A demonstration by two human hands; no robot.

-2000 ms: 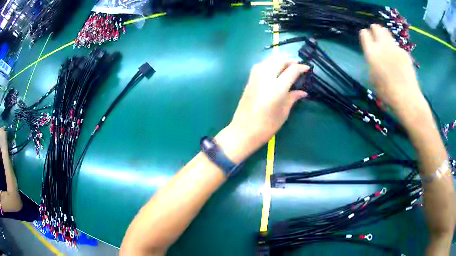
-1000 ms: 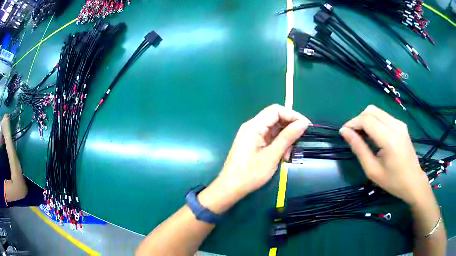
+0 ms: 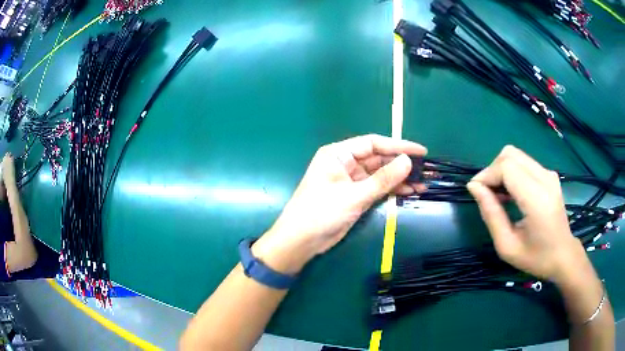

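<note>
My left hand [image 3: 356, 182] holds a black connector housing [image 3: 415, 168] between thumb and fingers, just right of the yellow tape line. Black wires [image 3: 452, 168] run right from that housing. My right hand [image 3: 524, 206] is at these wires, thumb and forefinger closed together; whether a wire is pinched between them cannot be made out. A second housing edge shows just below my left fingertips, partly hidden. A bundle of black harnesses [image 3: 445, 277] lies below both hands, with a housing at its left end and a ring terminal [image 3: 534, 286] at the right.
More harnesses [image 3: 480, 79] lie at upper right. A large dense harness pile [image 3: 89, 151] lies at left, with one single harness [image 3: 164, 86] beside it. Red-tipped wires [image 3: 130, 5] are at the far edge. Another person's arm [image 3: 17, 219] shows at the left edge.
My hands came down from the upper right harnesses to the middle right. Since one second ago, my left hand has shifted its hold from a thin wire to the housing. The view has tilted down.
</note>
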